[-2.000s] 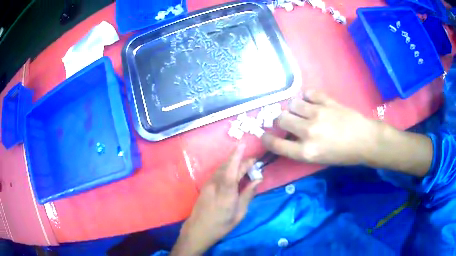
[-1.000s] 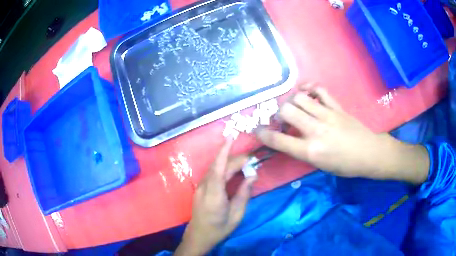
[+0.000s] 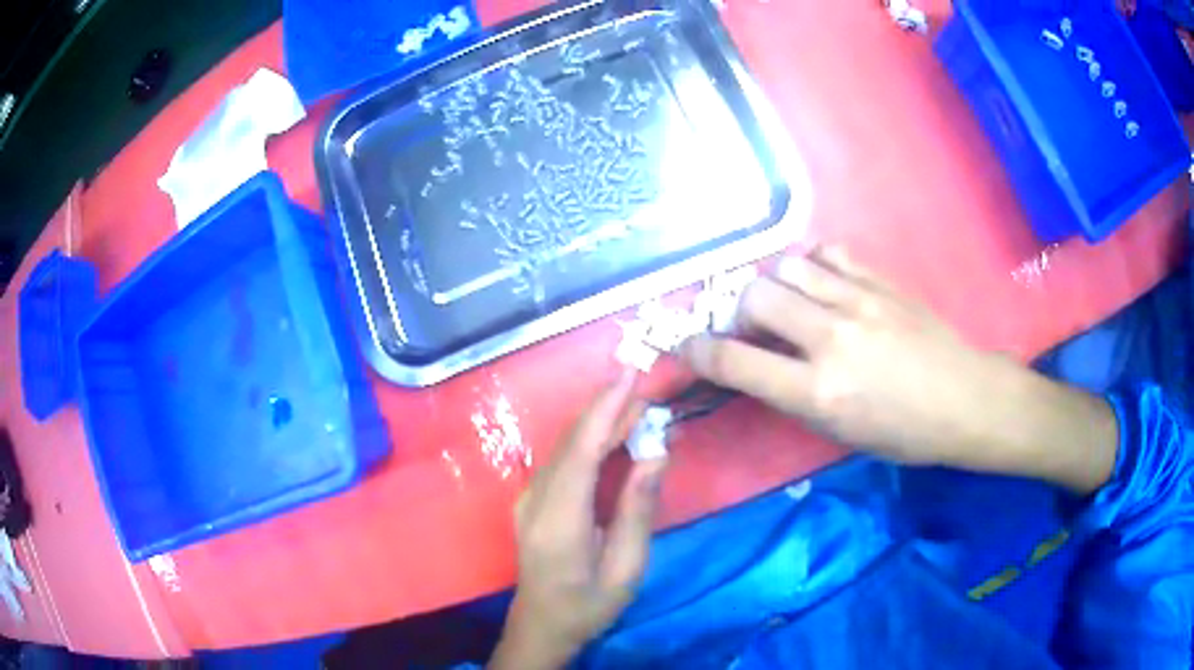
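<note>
My left hand (image 3: 583, 524) holds a small white plastic housing (image 3: 650, 432) between thumb and fingertips, low at the middle. My right hand (image 3: 851, 353) is curled palm down over a dark tool (image 3: 701, 401), whose tip touches or almost touches the housing; its handles are hidden under the hand. A pile of white housings (image 3: 642, 338) lies along the near edge of the metal tray (image 3: 491, 343), partly behind my right fingers. Tiny slim pieces (image 3: 563, 183) are scattered on the tray.
A large blue bin (image 3: 216, 380) stands left of the tray, with a small blue bin (image 3: 55, 334) beyond it. A far blue bin (image 3: 373, 46) and a right-hand blue bin (image 3: 1080, 118) hold small white pieces. A crumpled white cloth (image 3: 229, 147) lies behind the large bin.
The camera view has shifted a little. My left hand still holds the housing, and the dark tool tip has stayed close to it. My right hand keeps the same curled pose.
</note>
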